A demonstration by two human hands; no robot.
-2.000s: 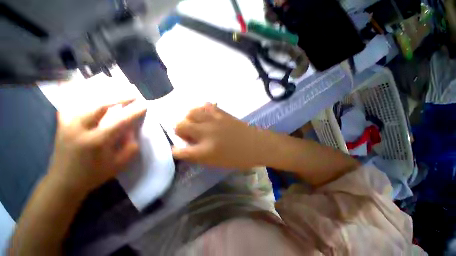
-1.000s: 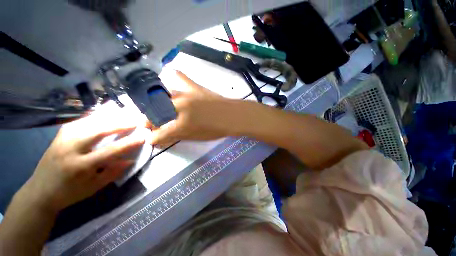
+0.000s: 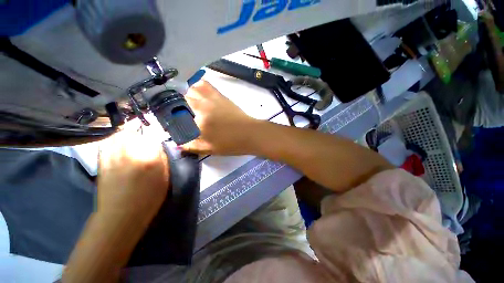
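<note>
Dark grey fabric [image 3: 47, 202] lies at the left of the sewing machine bed, and a darker part [image 3: 179, 213] hangs over the ruler edge. My left hand [image 3: 132, 171] lies on the fabric below the needle area; its fingertips are lost in lamp glare. My right hand [image 3: 213, 119] is just right of the ribbed grey attachment [image 3: 176, 119], its fingertips partly hidden behind it, beside the fabric's edge. Whether its fingers pinch the fabric cannot be seen. A little pale fabric [image 3: 83, 157] shows left of my left hand.
Black-handled shears [image 3: 265, 80], a green-handled tool [image 3: 295, 67], a thin red tool [image 3: 264, 55] and a tan-grey ring [image 3: 323, 91] lie behind my right forearm. A black flat device [image 3: 345, 61] is right of them. A perforated basket [image 3: 436, 138] holds scraps beyond the ruler edge [image 3: 237, 190].
My left hand has moved right and turned, knuckles up, onto the fabric. The grey fabric now spreads flat at left and over the ruler edge. The pale piece is mostly out of sight.
</note>
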